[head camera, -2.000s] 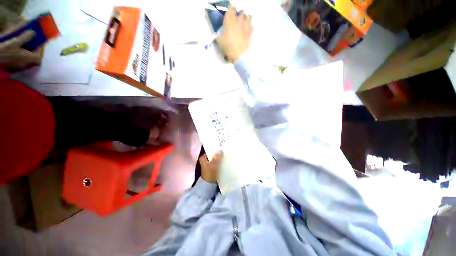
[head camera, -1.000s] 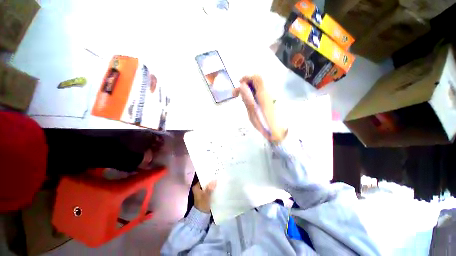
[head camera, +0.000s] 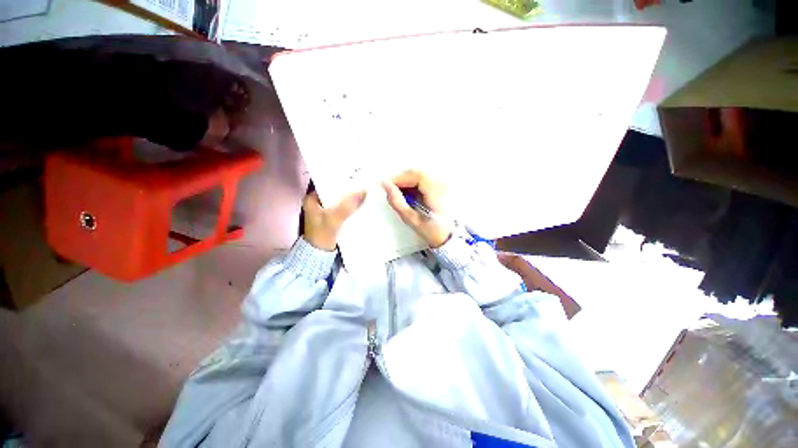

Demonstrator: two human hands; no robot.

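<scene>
The large open record book point(head camera: 490, 114) lies across my lap and against the table edge. Its white pages are overexposed, with a few faint handwritten marks on the left page. My left hand point(head camera: 331, 219) holds the book's lower left edge, thumb on the page. My right hand point(head camera: 420, 208) rests on the lower part of the left page and grips a blue and white pen point(head camera: 415, 203). The pen's tip is hidden or too small to make out.
An orange-red plastic stool point(head camera: 131, 210) stands on the floor at left, beside a person's dark-clothed leg point(head camera: 105, 92). An open brown carton point(head camera: 735, 131) is at upper right. Part of a product box point(head camera: 166, 10) shows at the top left. A plastic-wrapped carton point(head camera: 726, 385) is at lower right.
My right hand has drawn back from beside the phone to the book's page with the pen. The view has tipped down, so the phone and orange boxes have left the picture. The book now shows spread wide.
</scene>
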